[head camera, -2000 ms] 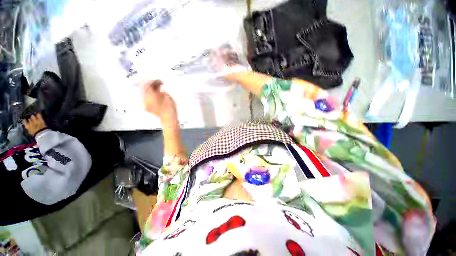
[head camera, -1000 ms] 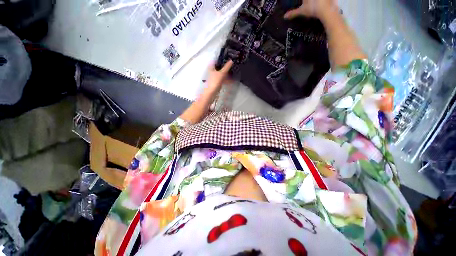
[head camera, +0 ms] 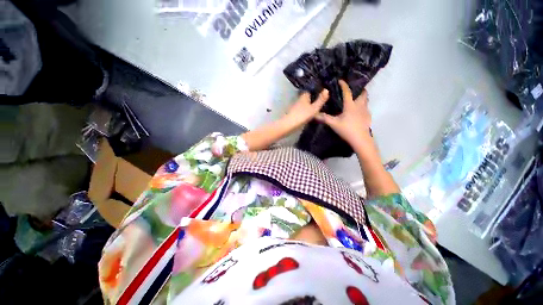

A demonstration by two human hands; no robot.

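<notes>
A dark denim jacket [head camera: 342, 62] stands bunched on the white table in front of me, its upper part fanned out and its lower part narrow near the table's front edge. My left hand [head camera: 306, 111] grips its left side near the middle. My right hand [head camera: 351, 116] grips it from the right, fingers spread over the dark cloth. The two hands are close together. Parts of the jacket under the hands are hidden.
Printed clear bags [head camera: 259, 33] lie at the back left. Blue-tinted clear plastic [head camera: 464, 143] and another printed bag [head camera: 485, 173] lie at the right, beside dark bagged items [head camera: 521, 211]. An open cardboard box [head camera: 113, 184] is below the table at left.
The jacket went from lying flat and wide to bunched and narrow. My right hand came down and inward; my left hand moved right, and both now hold the cloth. The view has shifted.
</notes>
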